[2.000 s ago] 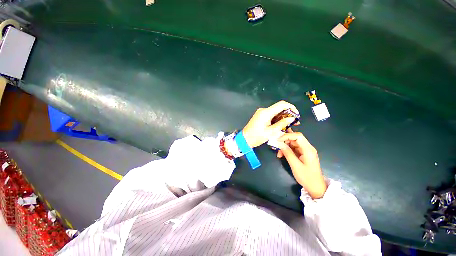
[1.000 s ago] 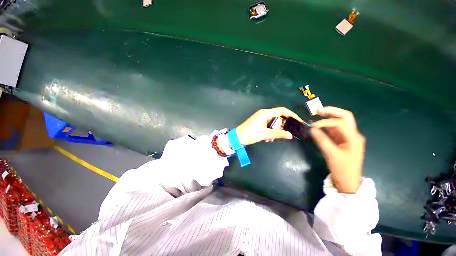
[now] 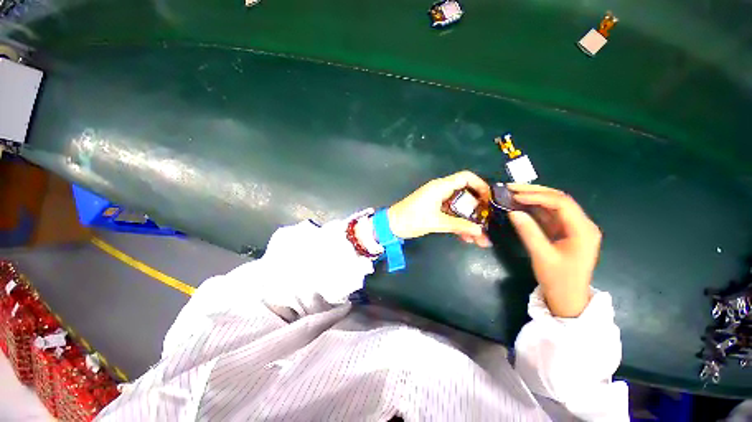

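Note:
My left hand (image 3: 439,208), with a blue strap and red beads at the wrist, holds a small dark-rimmed device housing (image 3: 467,205) with a silver-white square and some orange inside. My right hand (image 3: 559,235) pinches a black small part (image 3: 502,197) between thumb and fingers, close to the right side of the housing. I cannot tell if the two parts touch. A white screen module (image 3: 521,169) with an orange forked tail lies on the dark green bench just beyond my right fingers.
A part-built unit (image 3: 446,12) and another screen module (image 3: 593,40) lie on the brighter green belt. A pile of black parts (image 3: 727,334) sits at the right bench edge. A pale flat box (image 3: 18,100) is at the left end. Red wrapped stacks (image 3: 58,354) stand lower left.
My right hand has moved from beside my left hand out to the right with the black part. The housing in my left hand now shows its inside. The belt items have shifted slightly right over the last second.

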